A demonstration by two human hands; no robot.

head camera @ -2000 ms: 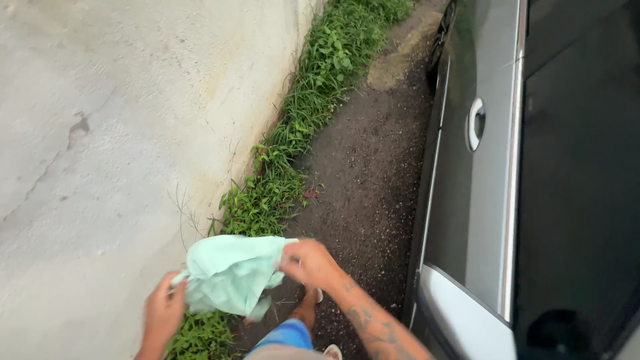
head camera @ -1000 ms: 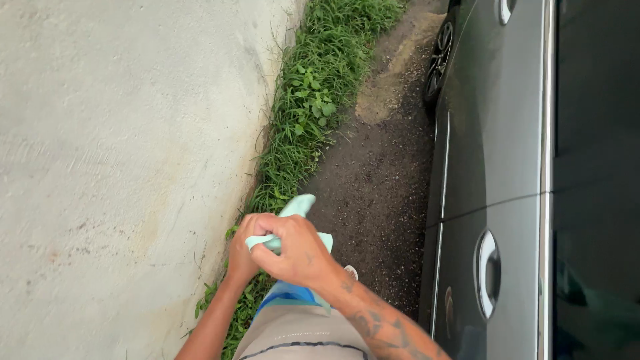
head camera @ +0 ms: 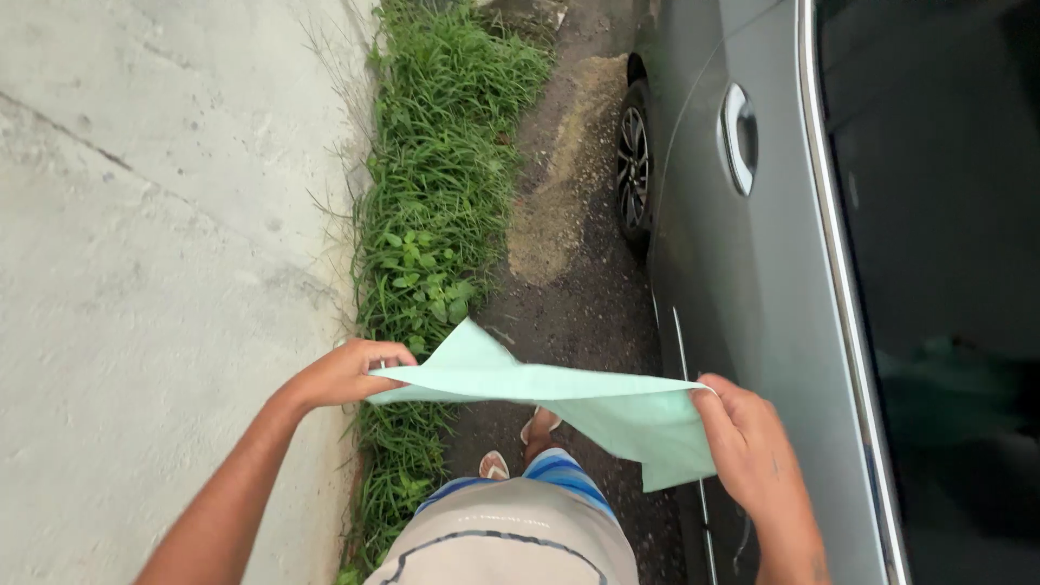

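A pale green cloth (head camera: 561,388) is stretched sideways in front of my body, one corner pointing up and a loose part hanging down on the right. My left hand (head camera: 353,374) pinches its left end between thumb and fingers, beside the wall. At the other end, my right hand (head camera: 735,435) grips the cloth's edge with the thumb on top, close to the car's side. A grey car (head camera: 747,268) stands along the right, with a chrome door handle (head camera: 738,138) ahead of my right hand.
A rough whitewashed wall (head camera: 179,244) rises at the left, with a strip of grass (head camera: 447,146) along its foot. Wet, dark gravelly ground (head camera: 581,325) lies between grass and car. The car's wheel (head camera: 634,162) is farther ahead. My feet in flip-flops (head camera: 493,465) are below the cloth.
A second ago my hands were together with the cloth bunched between them; now they are wide apart and the cloth is spread. The view has shifted along the car.
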